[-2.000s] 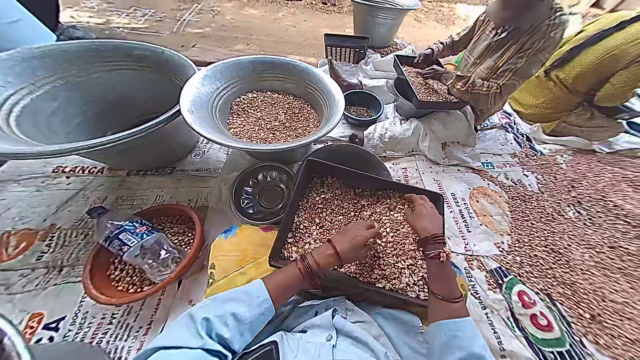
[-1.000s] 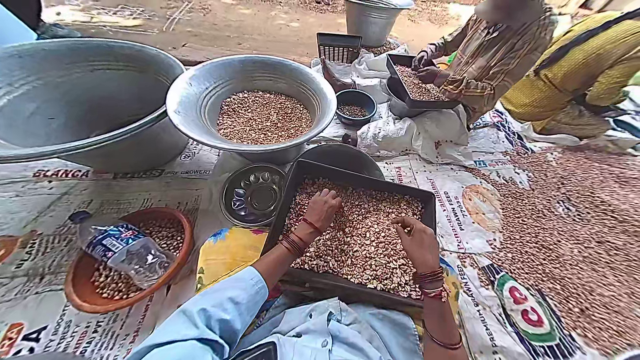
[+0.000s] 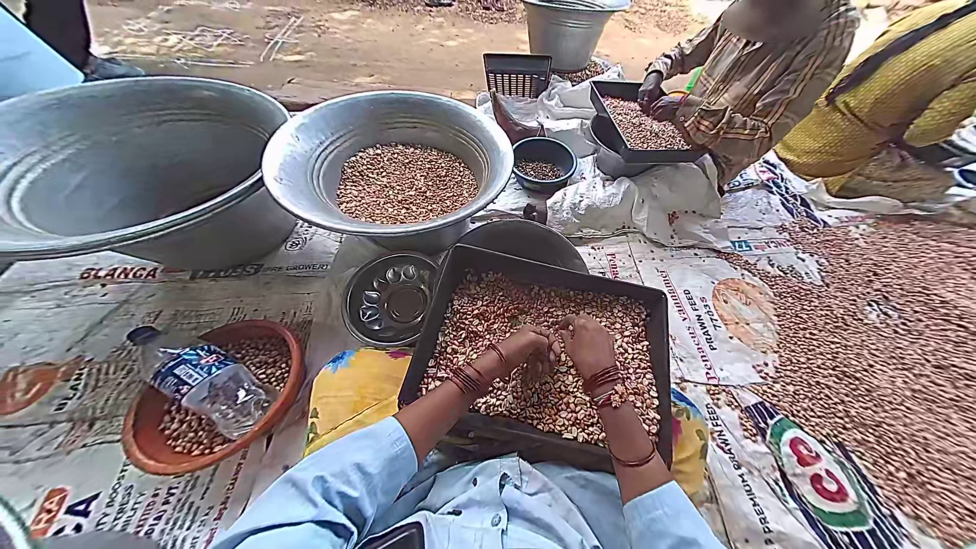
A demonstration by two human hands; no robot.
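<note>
A black rectangular tray point(image 3: 663, 366) full of pale and reddish-brown nut kernels or seeds point(image 3: 488, 396) lies tilted at my lap, its far side over a dark round pan point(image 3: 534, 238). My left hand point(image 3: 530, 351) is over the middle of the kernels with its fingers curled. Close to its right, my right hand point(image 3: 589, 345) has bent fingers, its fingertips near those of the left. Whether either hand pinches a kernel is hidden by the fingers. Beyond the tray stands a wide metal basin point(image 3: 297, 164) partly filled with kernels.
A larger metal basin point(image 3: 137, 160) stands left. A clay bowl point(image 3: 293, 381) of nuts holds a plastic bottle point(image 3: 221, 385); a metal dish point(image 3: 385, 301) is beside my tray. Across from me a person point(image 3: 770, 76) works over another black tray point(image 3: 648, 130). A kernel heap point(image 3: 892, 328) spreads right over printed sacks.
My left hand has moved from the far left part of the kernels toward the tray's middle. Both hands, apart one second ago, are now close together.
</note>
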